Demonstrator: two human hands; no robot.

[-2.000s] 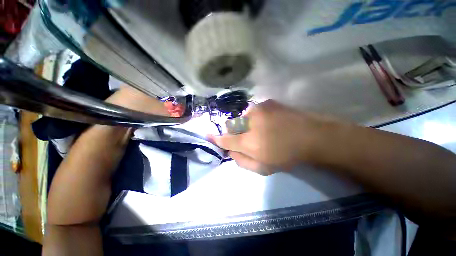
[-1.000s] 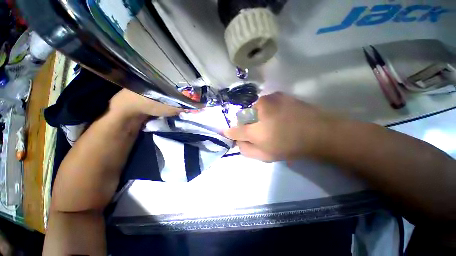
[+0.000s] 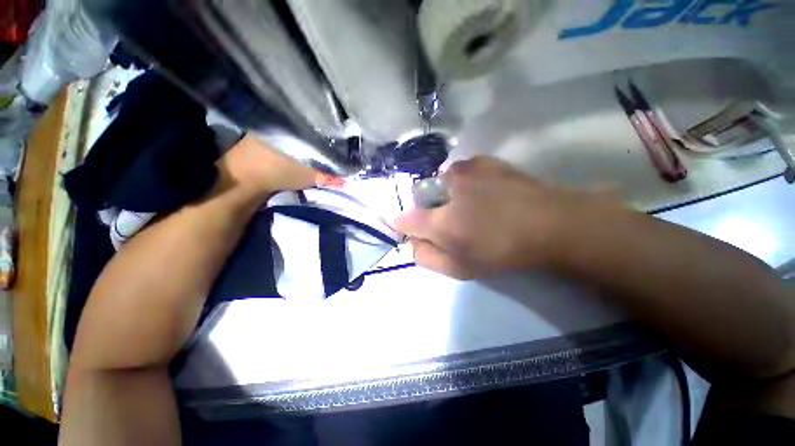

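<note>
The white and black banded garment [image 3: 298, 253] lies on the white machine table, its upper edge in the bright light at the needle. My right hand [image 3: 466, 218] pinches its right edge just right of the presser foot, fingertips down. My left hand [image 3: 266, 170] lies on the cloth left of the needle, partly behind the machine head; its fingertips blur into glare near a small red-orange part [image 3: 329, 179]. Dark navy cloth [image 3: 152, 157] is bunched beyond my left wrist. The needle and stitch point are washed out by the light.
Thread snips [image 3: 652, 135] lie on the bed of the sewing machine [image 3: 540, 96], beside a small clip-like item [image 3: 728, 126]. A ruled tape strip [image 3: 427, 379] runs along the front table edge. A wooden edge [image 3: 39, 261] is at left. Pale cloth [image 3: 641, 405] hangs at lower right.
The view has shifted, so the machine head sits higher and further right. The banded cloth has moved slightly at the needle, and more navy cloth shows at left. Both hands keep their places on the cloth.
</note>
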